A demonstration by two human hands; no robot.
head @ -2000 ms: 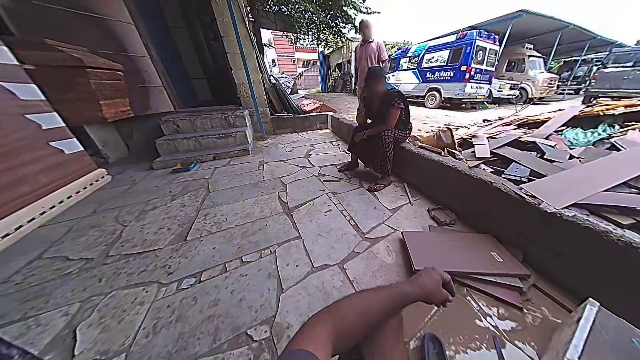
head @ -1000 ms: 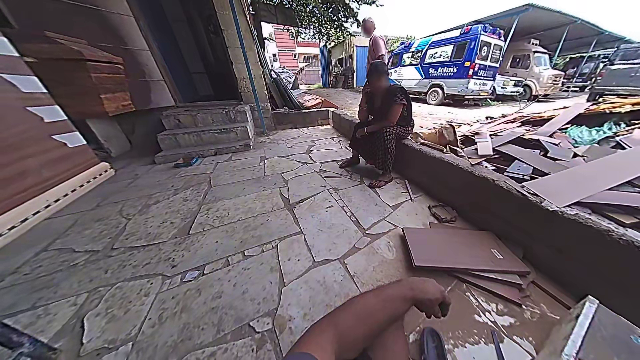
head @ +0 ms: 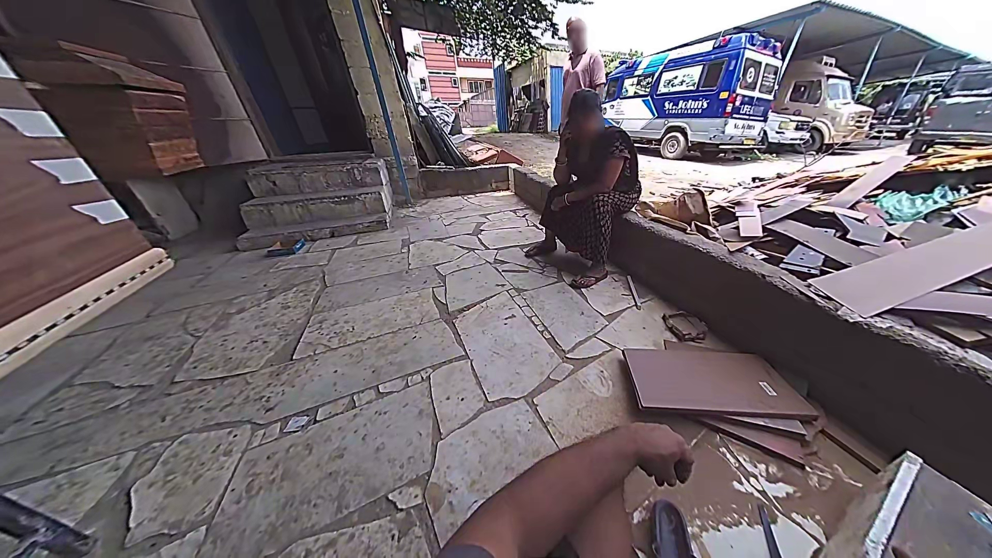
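Observation:
My left forearm reaches in from the bottom centre, over my bent leg. My left hand (head: 665, 457) hangs past the knee with its fingers curled, and nothing shows in it. Just beyond it lies a flat brown laminated board (head: 713, 381) on other boards on the paving. A dark sandal (head: 671, 530) is below the hand, and a dark thin tool (head: 769, 532) lies on wet-looking ground to its right. At the lower right edge stands a grey box-like block (head: 922, 511) with a bright metal edge. My right hand cannot be made out.
A person (head: 593, 178) sits on the low wall (head: 721, 279); another person (head: 581, 68) stands behind. Scrap boards (head: 891, 232) lie beyond the wall. Concrete steps (head: 318, 194), a small blue tray (head: 287, 247) and a large wooden panel (head: 54, 194) are left. A dark object (head: 39, 527) is at lower left.
The dark object at the lower left shows more than two seconds ago. My left hand stays beside the knee, and the seated person remains on the wall.

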